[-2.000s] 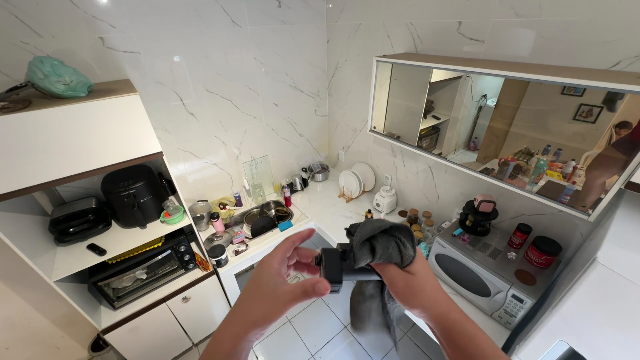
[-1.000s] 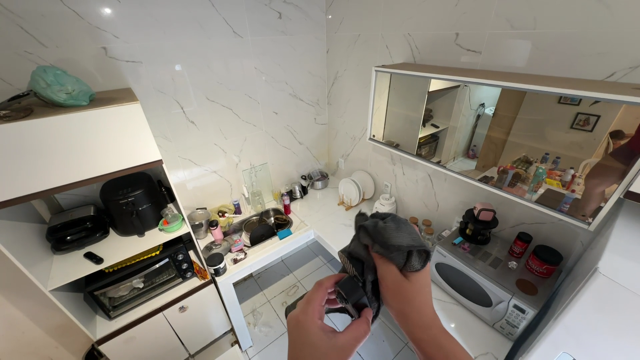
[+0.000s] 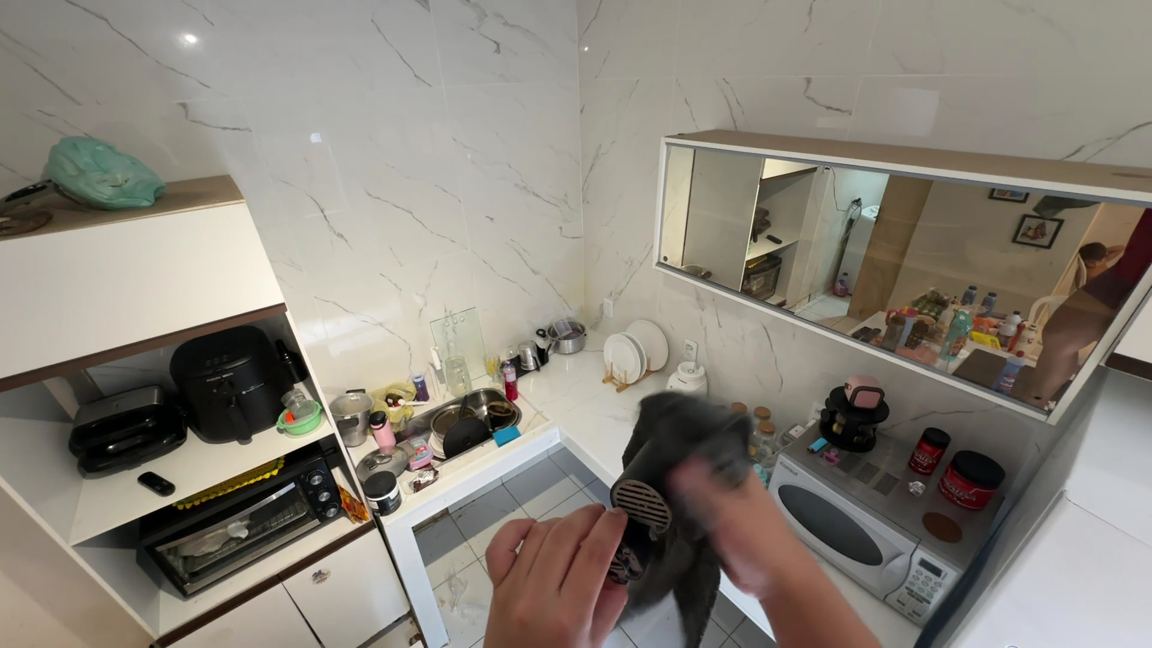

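Note:
My left hand (image 3: 558, 576) grips the lower end of a dark device (image 3: 643, 506) that has a round slotted grille; what kind of device it is, I cannot tell. My right hand (image 3: 733, 522), blurred, holds a dark grey cloth (image 3: 688, 441) that lies against the upper part and right side of the device. A loose end of the cloth hangs below my right hand. The fingertips of my left hand are just beneath the grille, and part of the device is hidden by the cloth and fingers.
Beyond my hands is a white counter (image 3: 585, 387) with a cluttered sink (image 3: 477, 414) and plates in a rack (image 3: 624, 358). A microwave (image 3: 837, 522) stands right, under a mirrored cabinet (image 3: 882, 279). Left, shelves hold an air fryer (image 3: 227, 382) and a toaster oven (image 3: 243, 522).
The device has turned so that its slotted grille shows. Two seconds ago my left hand was apart from it with fingers spread; now it grips it. The cloth stays in my right hand.

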